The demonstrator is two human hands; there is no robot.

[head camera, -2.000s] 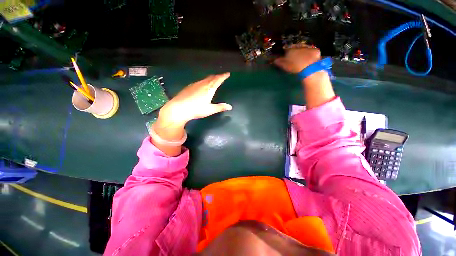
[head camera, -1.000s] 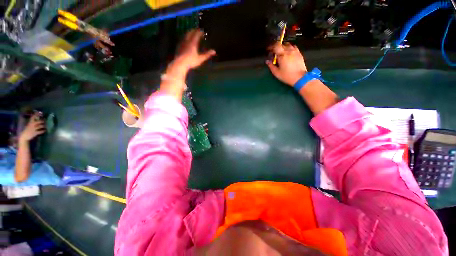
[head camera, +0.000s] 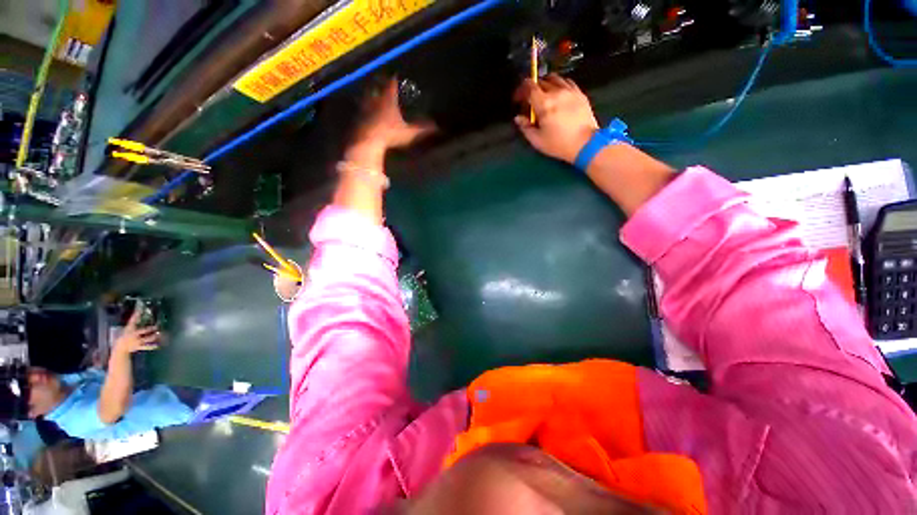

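Note:
My left hand (head camera: 385,123) is blurred, reaching over the dark conveyor belt with its fingers apart; a small, unclear part (head camera: 408,91) shows by its fingertips. My right hand (head camera: 559,116), with a blue wrist strap (head camera: 600,144), rests at the belt's near edge and holds a thin yellow marking tool (head camera: 535,70) upright between its fingers. A main circuit board (head camera: 543,52) with a red-orange part lies on the belt just beyond my right hand. A green circuit board (head camera: 420,300) lies on the mat beside my left sleeve, partly hidden by it.
More boards (head camera: 644,18) lie on the belt. A pen cup (head camera: 288,286) stands left of my left arm. A clipboard with papers (head camera: 794,201), a black pen (head camera: 853,226) and a calculator (head camera: 894,272) lie right. Yellow-handled pliers (head camera: 156,156) lie beyond the belt. Another person (head camera: 116,387) works at far left.
The view has turned left, bringing the yellow label and the other person further into view. Compared with the oldest frame, my left hand has moved from above the mat to over the belt.

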